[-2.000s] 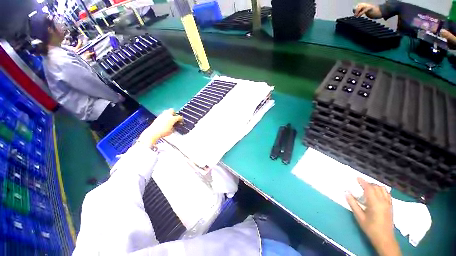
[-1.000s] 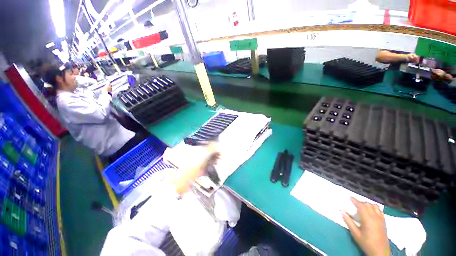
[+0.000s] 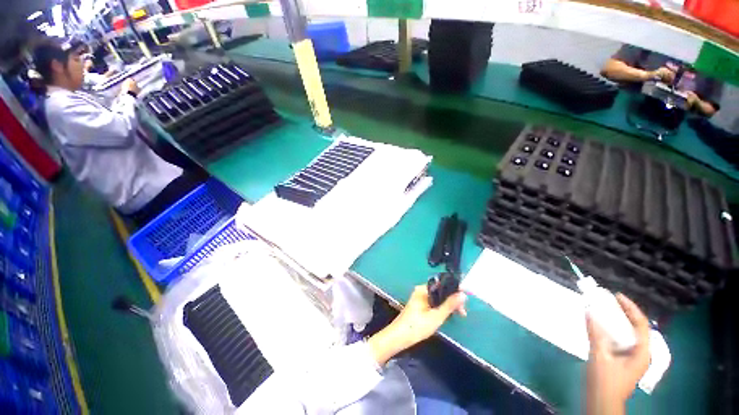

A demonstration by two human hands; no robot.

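Observation:
My left hand point(image 3: 423, 312) holds a small bunch of black housings point(image 3: 443, 288) at the bench's front edge, seen nearly end-on; their number cannot be told. A few black housings point(image 3: 447, 241) lie on the green bench just beyond it. My right hand point(image 3: 620, 348) grips a white bottle point(image 3: 604, 314) with a thin tip pointing up and to the left. The bottle is above the white paper point(image 3: 527, 293), in front of the dark stacked trays point(image 3: 624, 190). Small glossy black parts point(image 3: 544, 151) sit in the top tray's left end.
White sheets point(image 3: 369, 215) at left carry a row of black housings point(image 3: 326, 172). Below the bench is a plastic-lined bin point(image 3: 279, 304) with black housings, beside a blue crate point(image 3: 182, 231). A person point(image 3: 109, 142) works at far left; another person's hands point(image 3: 660, 81) show across the bench.
My left hand has moved right from the white sheets to the bench edge, with black housings in it. My right hand has lifted off the paper and now holds the white bottle upright.

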